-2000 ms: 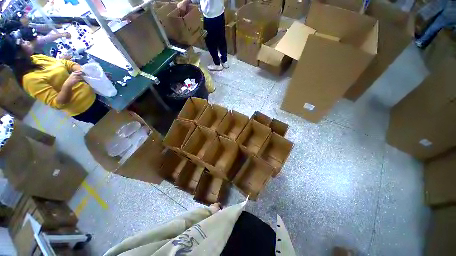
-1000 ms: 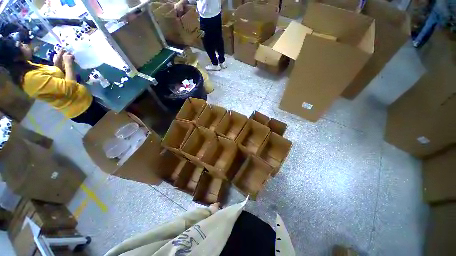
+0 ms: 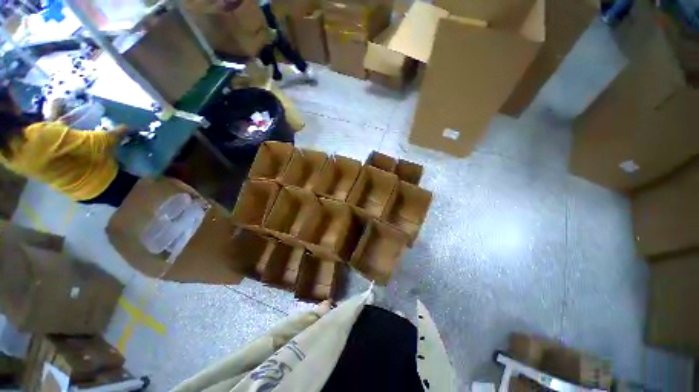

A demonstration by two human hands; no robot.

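Observation:
Several open, empty small brown cartons [image 3: 295,208] stand in a tight group on the speckled floor in front of me. The flaps are up and the insides show. My left hand [image 3: 326,305] is only a small patch at the end of my cream sleeve, just below the nearest carton. Its fingers are too small to read, and I cannot tell whether it touches the carton. My right hand is out of the picture.
Left of the group, an open carton [image 3: 218,253] holds clear plastic bags [image 3: 175,223]. Behind are a black bin [image 3: 264,145], a green table [image 3: 149,153] and a person in yellow. Large cartons [image 3: 467,84] stand at back and right. A white-framed conveyor [image 3: 536,375] is at lower right.
The view has turned and moved, so the cartons sit slightly higher and further left. The conveyor has come into view at lower right. The standing person's legs at the back have moved apart.

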